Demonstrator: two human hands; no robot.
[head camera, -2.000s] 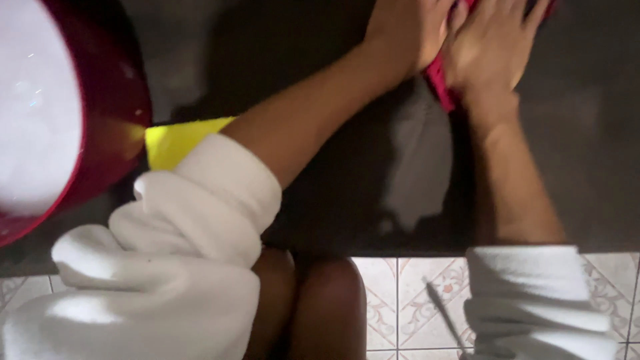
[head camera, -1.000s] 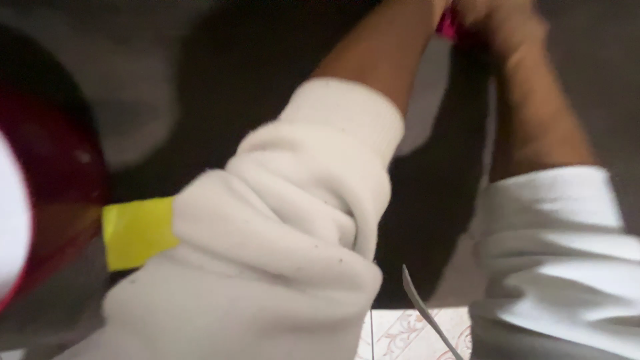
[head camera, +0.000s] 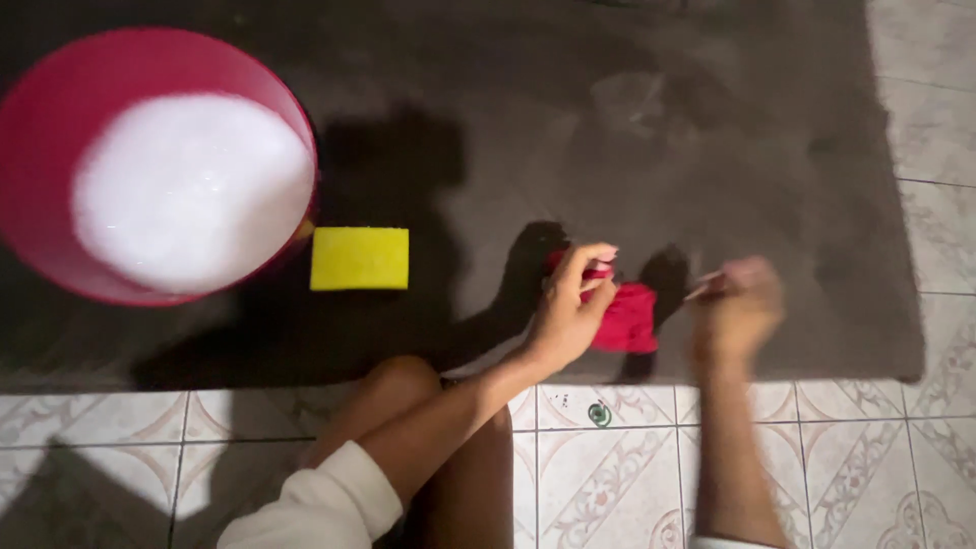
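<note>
A crumpled red cloth (head camera: 629, 320) lies near the close edge of the dark covered surface. My left hand (head camera: 572, 309) is over its left part, thumb and fingers curled toward each other; red shows between and beside the fingers, but whether they grip it is unclear. To the right of the cloth, my right hand (head camera: 738, 305) is raised and blurred, its fingers bent. Something thin and pale sticks out at its left side, perhaps a finger. A yellow rectangular sponge or cloth (head camera: 360, 259) lies left of my hands, beside a red basin (head camera: 53, 99) holding white suds (head camera: 194, 191).
The dark brown cover (head camera: 496, 152) ends at a straight near edge and a right edge. Beyond both is patterned floor tile (head camera: 610, 473), with a small green ring-like mark or object (head camera: 599, 414) on it. My bare knees (head camera: 404, 381) are at the near edge.
My hands were close together on the red cloth; now they are apart, with the right one off to the cloth's right. The view has shifted widely, showing more of the basin and floor.
</note>
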